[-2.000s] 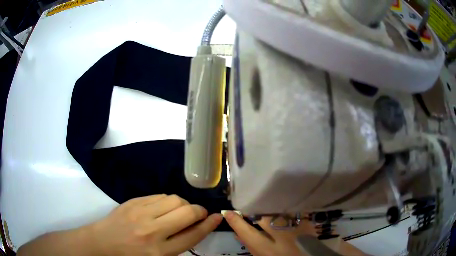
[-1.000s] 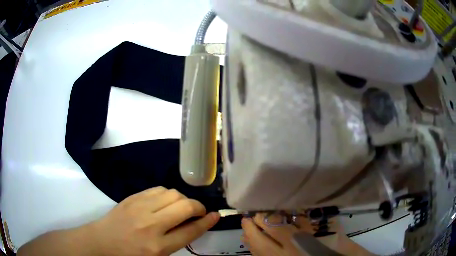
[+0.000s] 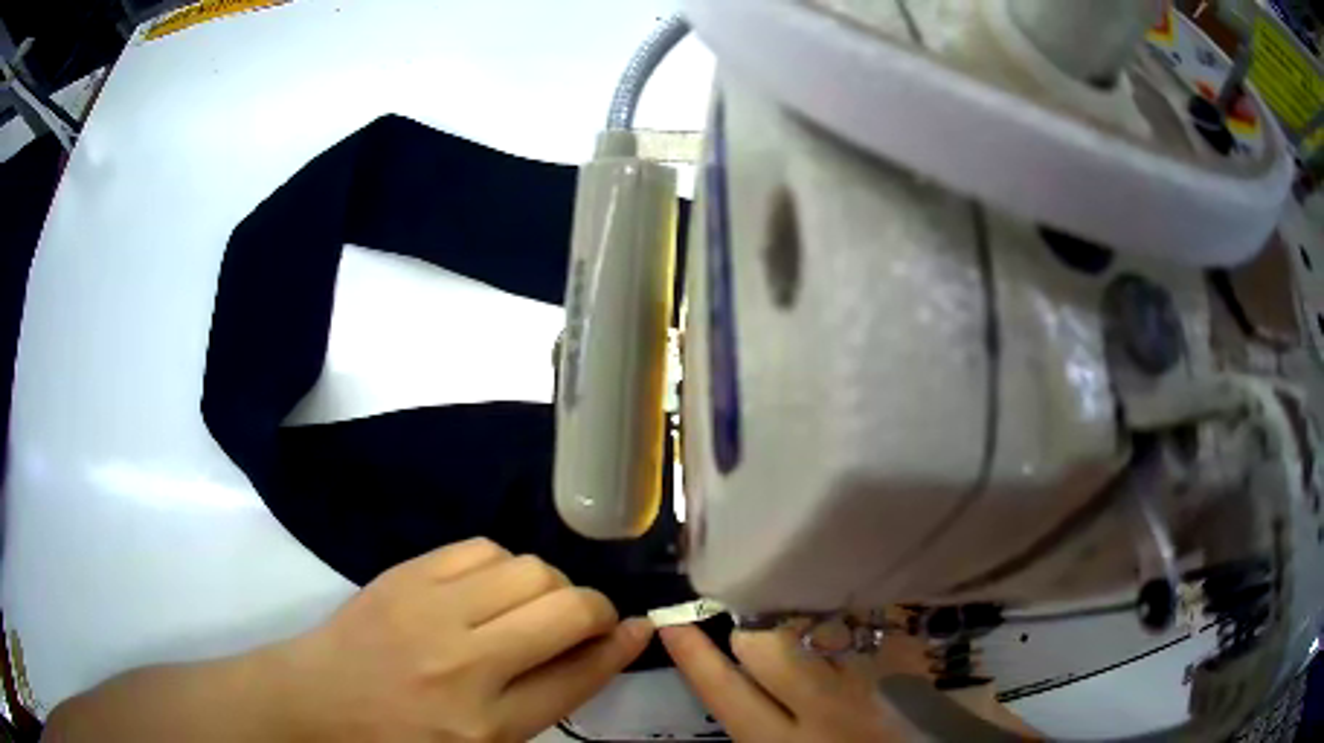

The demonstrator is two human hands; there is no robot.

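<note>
A black fabric band (image 3: 276, 327) lies as a loop on the white table, its near side running under the machine head. A small cream label (image 3: 683, 614) lies on the band's near edge, beside the machine head. My left hand (image 3: 472, 646) rests on the band, with thumb and index fingertip at the label's left end. My right hand (image 3: 770, 682) is partly hidden behind machine parts; one fingertip touches the label from below. The needle and presser foot are hidden.
The large cream sewing machine head (image 3: 857, 378) fills the right, with a white ring tray (image 3: 1016, 160) on top. A grey-beige lamp (image 3: 617, 349) hangs left of it on a flexible neck. The white table (image 3: 116, 363) bears the work. A yellow tape (image 3: 203, 15) lies along its back edge.
My right fingertips have moved left, back close to my left fingertips at the label. More of the label shows than two seconds ago. The whole view has shifted slightly.
</note>
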